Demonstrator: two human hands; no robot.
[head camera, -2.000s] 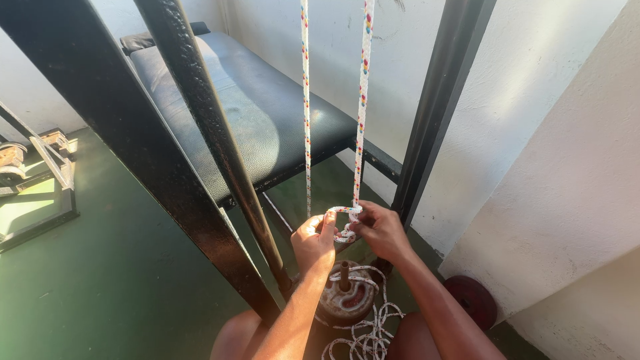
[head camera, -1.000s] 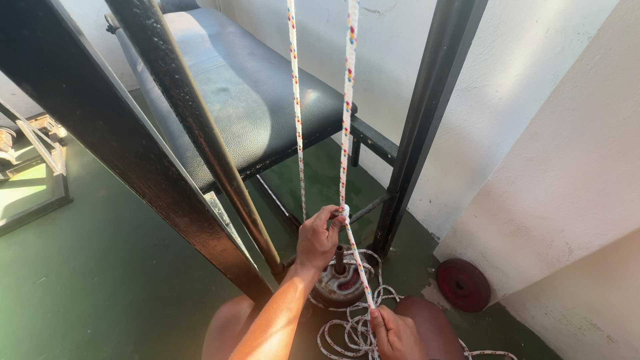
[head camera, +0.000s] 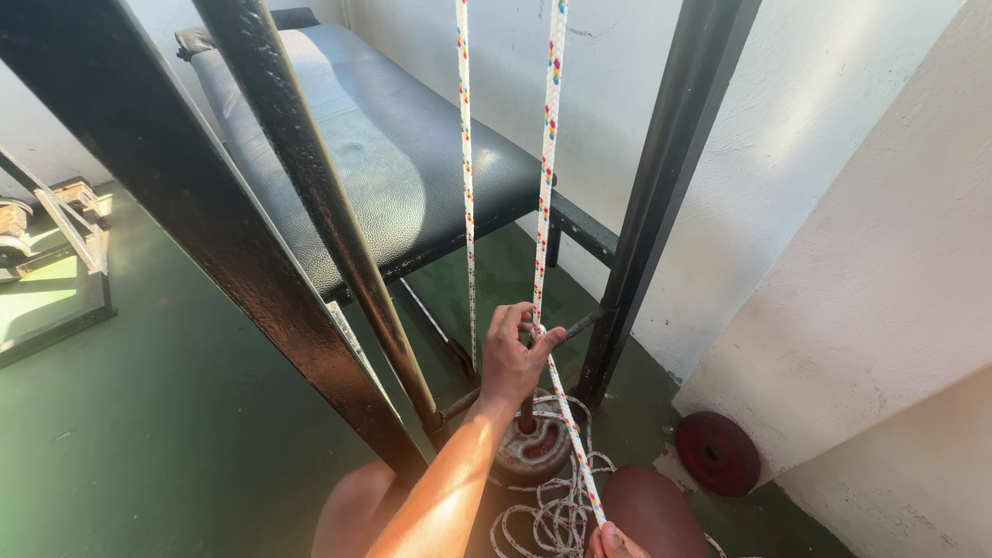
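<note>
A white rope with coloured flecks (head camera: 548, 147) hangs down and has a small knot (head camera: 539, 333) at the height of my left hand (head camera: 514, 353). The thumb and fingers of that hand are around the knot. Below it the rope runs taut to my right hand (head camera: 612, 542), which pinches it at the bottom edge; most of that hand is out of view. A second, thinner-looking hanging length of rope (head camera: 468, 178) is left of the knot. Loose rope coils (head camera: 542, 515) lie on the floor beside stacked weight plates (head camera: 535, 449) on a metal post.
Black metal uprights (head camera: 263, 256) stand left and right (head camera: 666, 170) of my hands. Behind them is a black padded bench (head camera: 372, 147). A dark red weight plate (head camera: 718, 453) leans by the white wall (head camera: 837, 271). Another metal frame (head camera: 97, 263) stands far left on the green floor.
Two seconds ago both hands held an open rope loop together. My right hand has since moved down along the rope, and the loop is now a small tight knot at my left hand.
</note>
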